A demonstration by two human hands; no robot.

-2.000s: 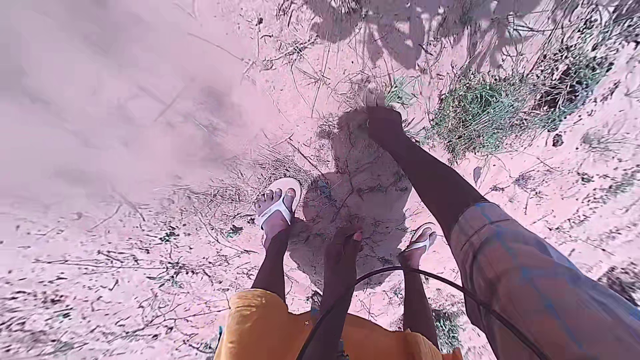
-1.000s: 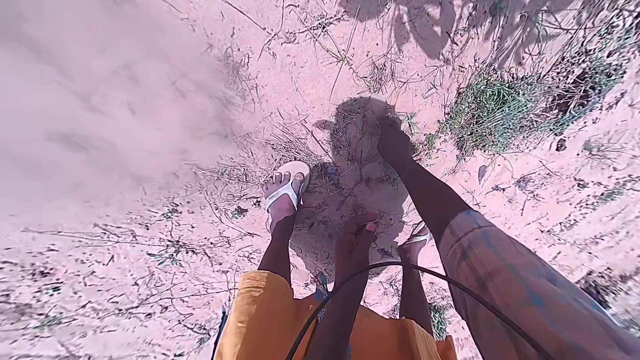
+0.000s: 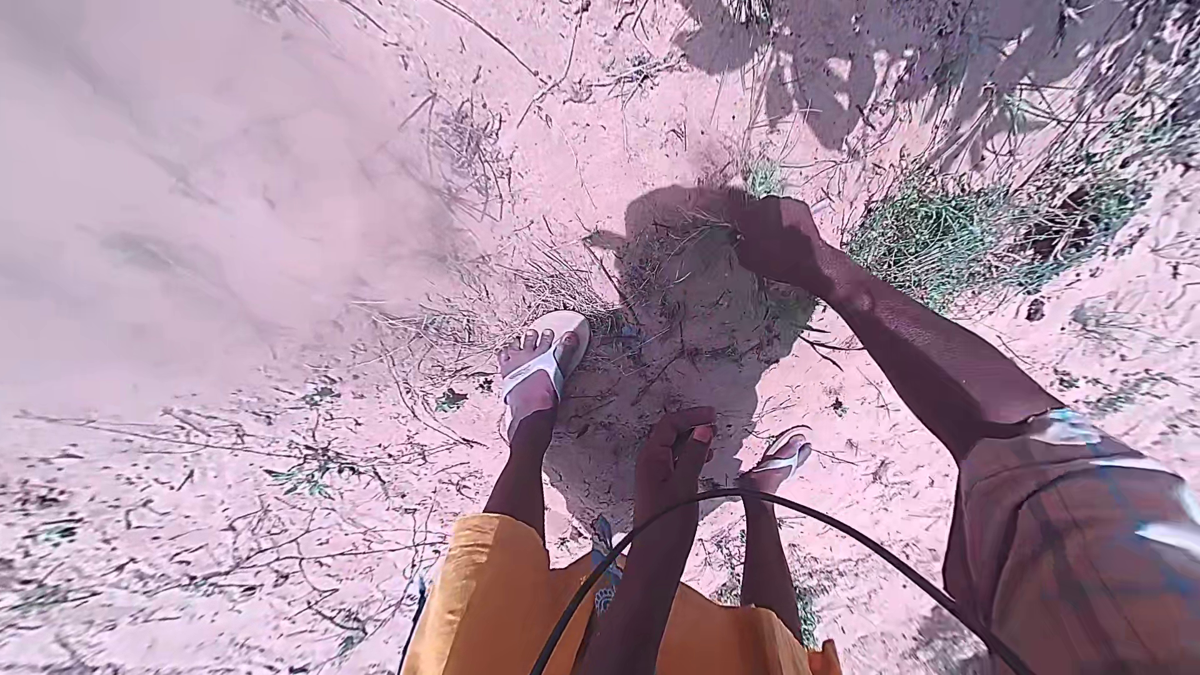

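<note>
My right hand (image 3: pixel 776 242) is curled into a fist above the sandy ground, on the right side of the shadow. Thin dry grass stems (image 3: pixel 689 230) show beside its fingers; whether it grips any cannot be told. My left hand (image 3: pixel 677 445) is low in the centre, between the feet, its fingers curled toward the thumb and no object seen in it. A white thong sandal (image 3: pixel 553 361) is on the foot at the left, and another pale sandal (image 3: pixel 787 455) on the foot at the right. An orange cloth garment (image 3: pixel 487 591) covers the upper legs.
A green grass tuft (image 3: pixel 928 234) grows right of my right hand, with dry stalks (image 3: pixel 1078 112) above it. Twigs (image 3: pixel 328 441) lie on the sand at the left. A black cable (image 3: pixel 844 534) arcs across the lower view. Leafy shadows fall at the top right.
My right hand has moved a little to the right and appears raised nearer the camera, its sleeve shifting right too. The feet stand in nearly the same place.
</note>
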